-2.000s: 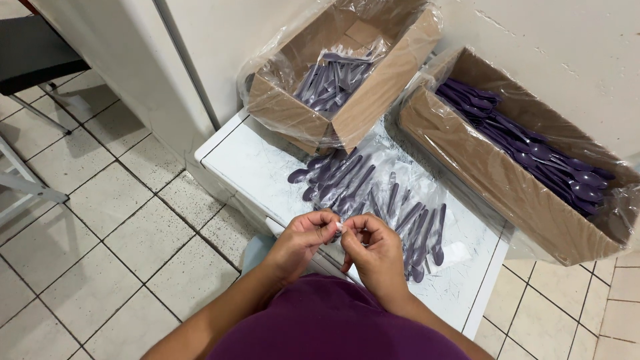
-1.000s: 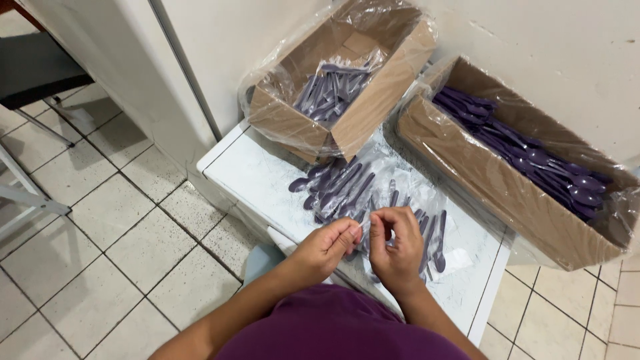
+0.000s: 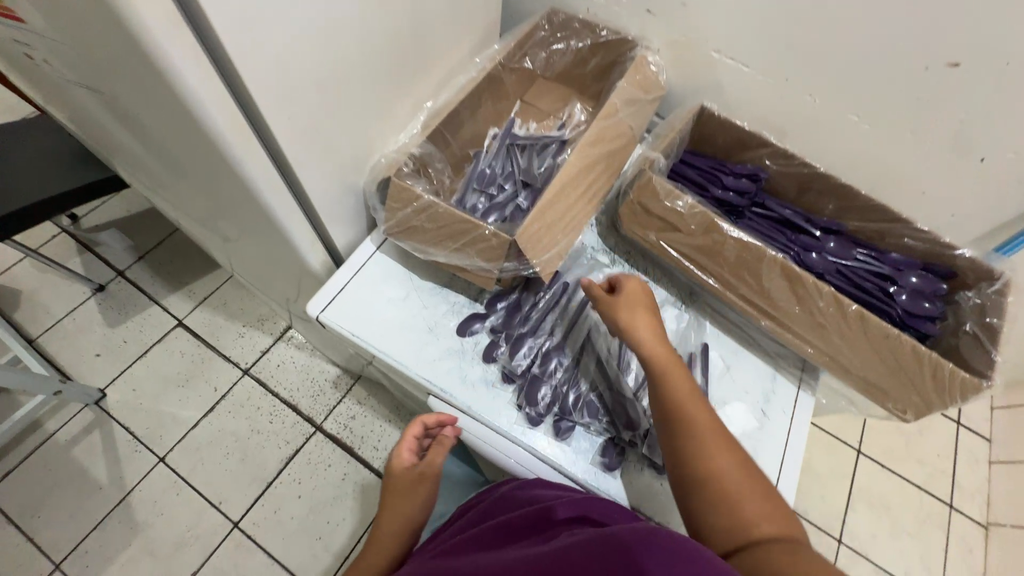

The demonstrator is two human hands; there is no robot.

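Note:
Purple plastic spoons in clear sleeves [image 3: 532, 344] lie in an overlapping pile on the white cabinet top. Over the upper part of this pile is my right hand [image 3: 628, 308], thumb and forefinger together; whether something thin is between them cannot be told. My left hand [image 3: 422, 448] hangs by the cabinet's front edge, fingers curled loosely, and nothing shows in it. Behind the pile, a plastic-lined cardboard box [image 3: 596, 172] holds sleeved spoons [image 3: 516, 172]. To its right, a longer lined cardboard box [image 3: 752, 276] holds unwrapped purple spoons [image 3: 824, 244].
The white cabinet top [image 3: 384, 292] stands against a wall, beside a tall white appliance [image 3: 264, 152]. A drawer front [image 3: 504, 448] juts out below its front edge. Left, on the tiled floor [image 3: 200, 428], are a dark seat [image 3: 48, 168] and a metal frame [image 3: 48, 384].
My hands were close together over the near edge of the spoon pile. They have parted: my right hand is further up over the pile, my left is down by the cabinet's front edge.

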